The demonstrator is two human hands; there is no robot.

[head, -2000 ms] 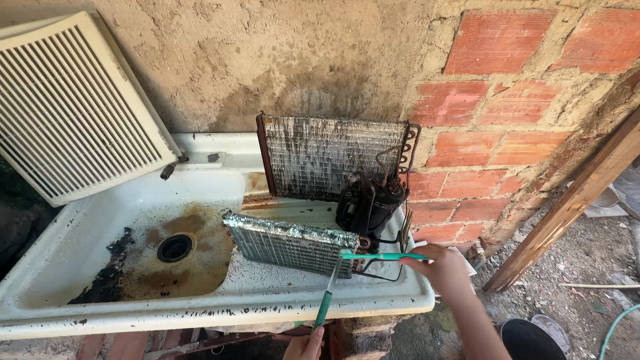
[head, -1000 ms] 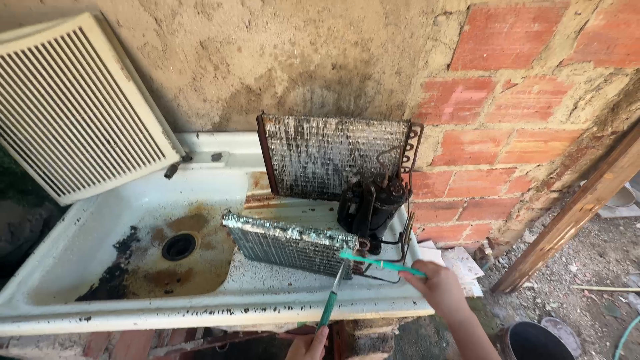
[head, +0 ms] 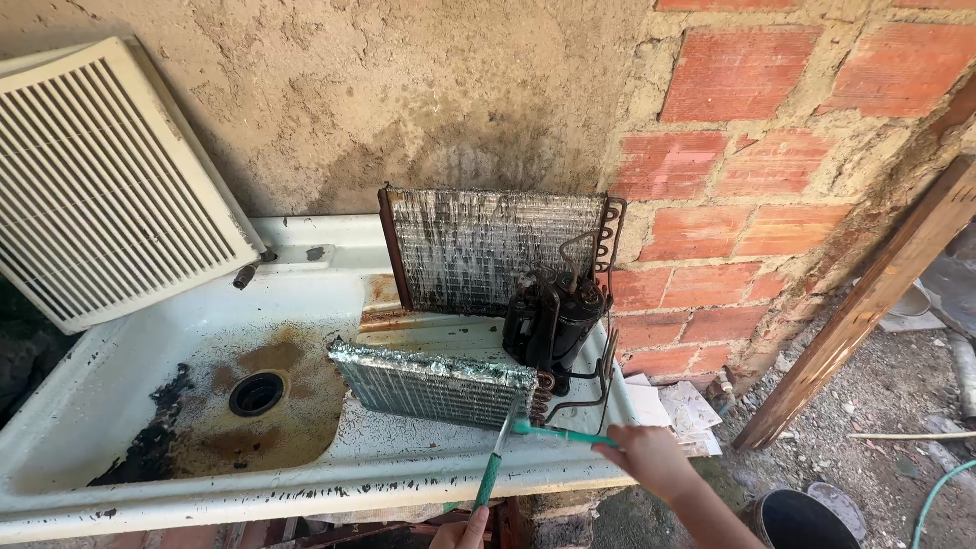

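Observation:
At the bottom edge, my left hand (head: pixel 462 531), partly cut off, grips the green handle of a knife-like tool (head: pixel 492 471), its flat metal blade against the right end of the near finned coil (head: pixel 438 385). Further right, my right hand (head: pixel 648 456) holds a green toothbrush-like brush (head: pixel 568 435), its head beside the blade at the coil's lower right corner. Bent copper tubes (head: pixel 542 398) show at that coil's end. Behind stand a black compressor (head: pixel 555 313) and a taller finned coil (head: pixel 488 248) with pipes. Both coils rest on the drainboard of a worn white sink (head: pixel 305 492).
A cream slatted grille (head: pixel 114 183) leans at the left over the sink, near a short pipe stub (head: pixel 244 276). The drain (head: pixel 257 393) has rust stains around it. A wooden post (head: pixel 862 305), dark bucket (head: pixel 801 518) and green hose (head: pixel 934 496) are at the right, beside a brick wall (head: pixel 740 72).
Both hands keep their hold on the tools at the near coil's right end. The brush has shifted slightly, its head now lower, by the coil's bottom corner.

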